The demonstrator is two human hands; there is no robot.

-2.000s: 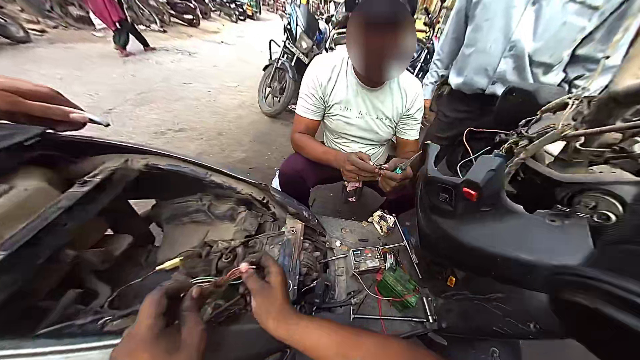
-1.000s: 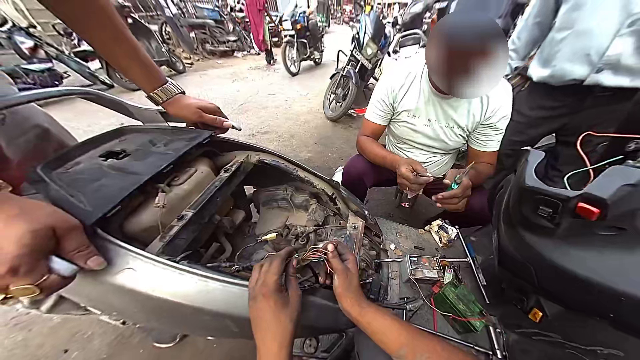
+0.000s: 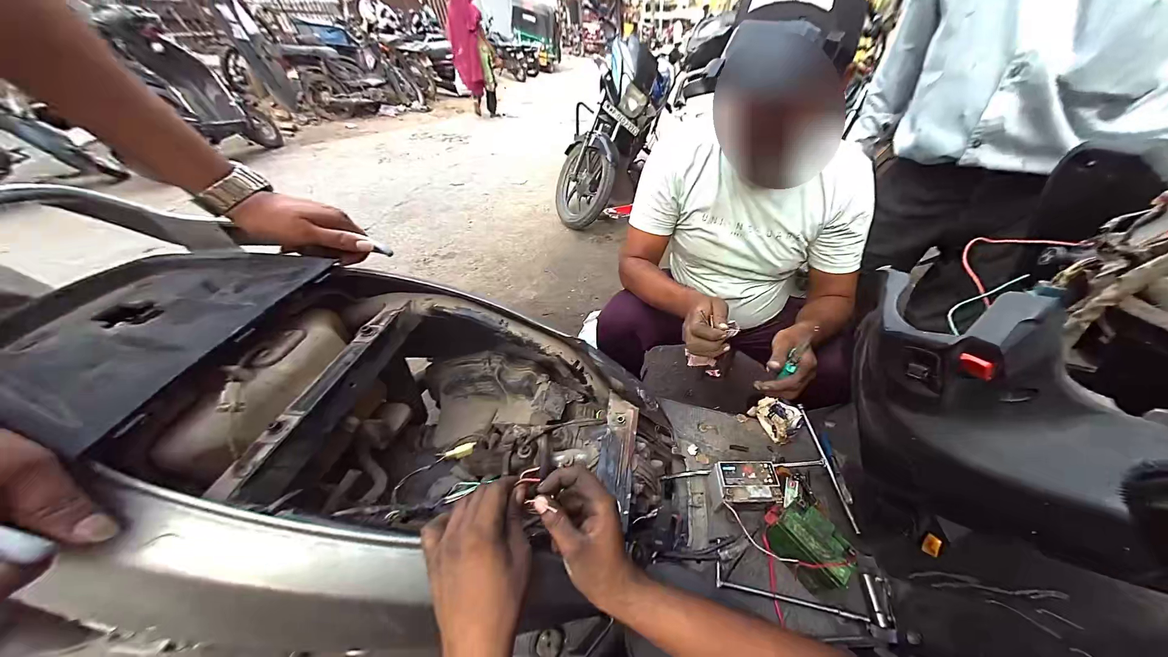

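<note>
My left hand (image 3: pixel 479 557) and my right hand (image 3: pixel 579 529) meet over the rear of a scooter body, fingertips pinching thin coloured wires (image 3: pixel 529 480) between them. Green and white wires (image 3: pixel 464 491) run out beside my left fingers, and a yellow connector (image 3: pixel 459 451) lies just beyond. Past my hands is the dusty engine bay (image 3: pixel 493 392) of the scooter, with a metal bracket (image 3: pixel 620 447) across its front end. The exact wire ends are hidden by my fingers.
On the floorboard lie a small boxed device (image 3: pixel 748 482), a green circuit part (image 3: pixel 810 546) and socket wrenches (image 3: pixel 794 598). A seated person (image 3: pixel 753 210) holds small parts. Another person's hands rest at the left, by the grey side panel (image 3: pixel 246 566). Black scooter bodywork (image 3: pixel 967 438) stands right.
My hands have come closer together on the wires. The seated person's hands have moved apart. The view has swung left and shows more of the scooter.
</note>
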